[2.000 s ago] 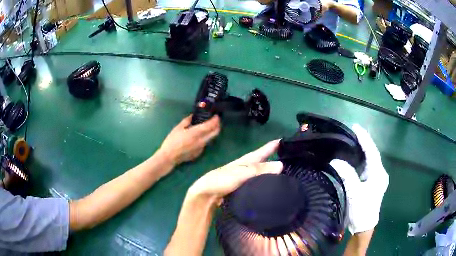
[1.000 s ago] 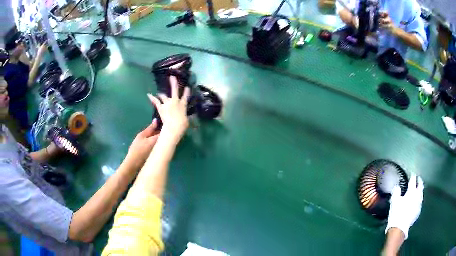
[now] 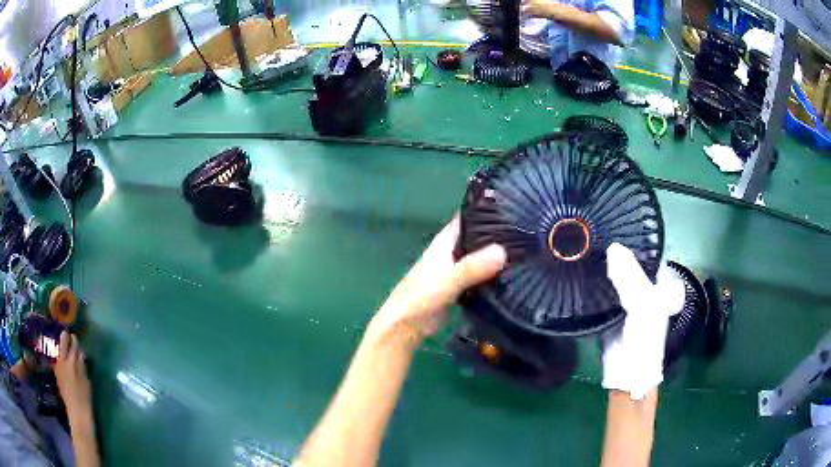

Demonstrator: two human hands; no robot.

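Observation:
A black desk fan (image 3: pixel 538 210) is held up in front of me, its round front grille with a copper-orange centre ring facing me. Its base (image 3: pixel 528 356), with a small orange spot, hangs below the head. My left hand (image 3: pixel 446 274), bare, grips the left rim with the thumb on the slats. My right hand (image 3: pixel 641 319), in a white glove, grips the lower right rim with the thumb on the slats; its fingers are partly hidden behind the fan. Another fan (image 3: pixel 694 315) lies on the green bench just right of my glove, partly covered.
A fan (image 3: pixel 221 187) lies at left on the bench (image 3: pixel 228 319). A person's hand (image 3: pixel 73 365) holds a fan part at far left, by a tape roll (image 3: pixel 63 305). Across the bench are a black boxy item (image 3: pixel 349 96), green-handled cutters (image 3: pixel 656 125), a metal post (image 3: pixel 773 109) and another worker.
My left hand came back from the fan at left, and both hands now hold a fan up, grille towards me. The neighbour's arm has withdrawn to the far left.

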